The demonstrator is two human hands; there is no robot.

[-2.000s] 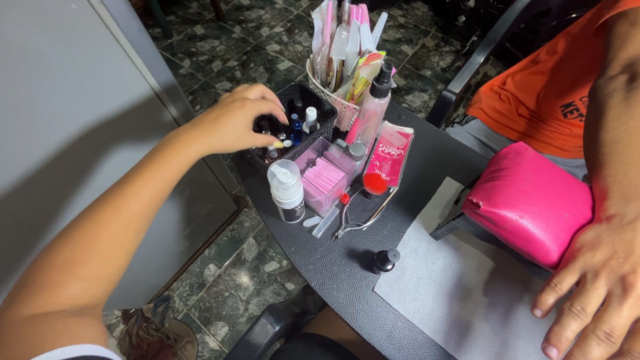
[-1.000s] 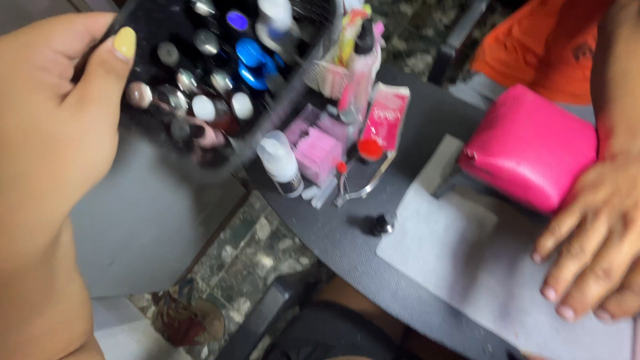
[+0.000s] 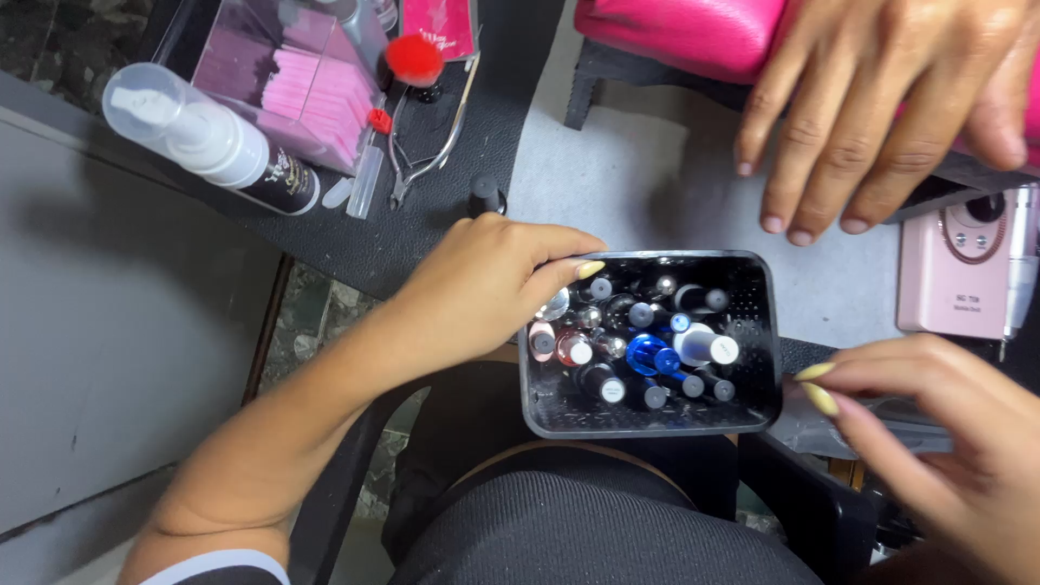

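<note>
My left hand [image 3: 496, 284] grips the upper left rim of a black plastic basket [image 3: 650, 433], thumb inside, the basket held above my lap at the table edge. Nail polish bottles stand and lean in it, among them a blue bottle [image 3: 647, 355], a white-capped bottle [image 3: 705, 344] and a pinkish-red one [image 3: 574, 348]. Just right of the basket is my right hand [image 3: 910, 414], holding nothing, its thumb and index finger apart. A small black-capped bottle [image 3: 486, 195] stands on the table beyond my left hand.
A person's hand [image 3: 869, 122] rests by a pink cushion [image 3: 682, 32] over a grey sheet [image 3: 617, 187]. A pink nail drill unit [image 3: 955, 276] lies at right. At upper left are a pump bottle [image 3: 219, 146], a clear box of pink files [image 3: 313, 97], nippers [image 3: 431, 162] and a red brush [image 3: 414, 59].
The basket, beside the clear box two seconds ago, was lifted by my left hand and is now near my lap. My right hand has come into view. The view has shifted toward my lap.
</note>
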